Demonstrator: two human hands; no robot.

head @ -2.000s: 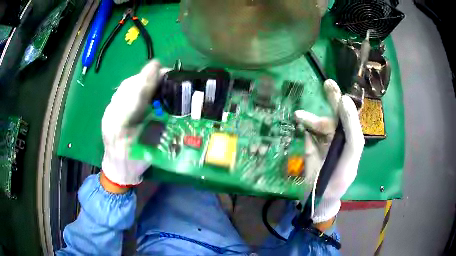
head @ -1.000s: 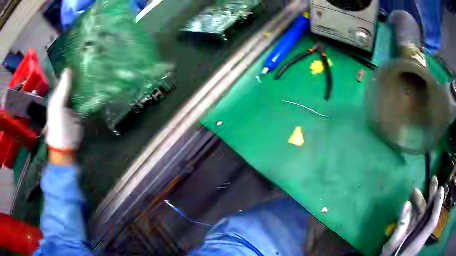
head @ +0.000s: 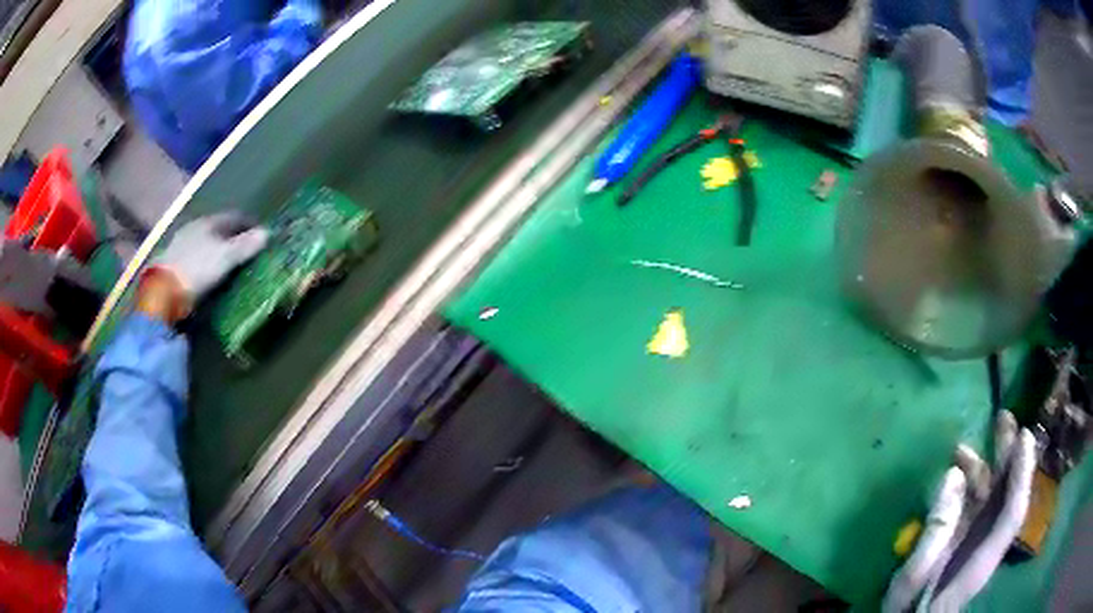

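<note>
My left hand (head: 210, 258), in a white glove, is at the left side of a green circuit board (head: 294, 269) on the dark conveyor belt. Its fingertips meet or nearly meet the board's edge; whether they grip it is unclear. The board lies at a slant, with small parts facing up. A second green board (head: 491, 72) lies farther up the belt. My right hand (head: 968, 515), also gloved, is at the lower right, cut off by the frame edge, with fingers pointing up. What it holds cannot be made out.
The green mat (head: 575, 347) bears a blue pen-like tool (head: 647, 126), open cutters (head: 728, 132), a thin wire strand (head: 686, 273) and yellow scraps (head: 668, 334). Behind are a grey-white box (head: 779, 72) and a translucent hood (head: 941, 258). Another person's blue sleeve (head: 210, 72) and red bins (head: 54, 204) are at left.
The view has swung from the mat towards the belt. My left hand carried a blurred board over the belt a second ago; now it is beside a board lying there. My right hand stays near the mat's right side.
</note>
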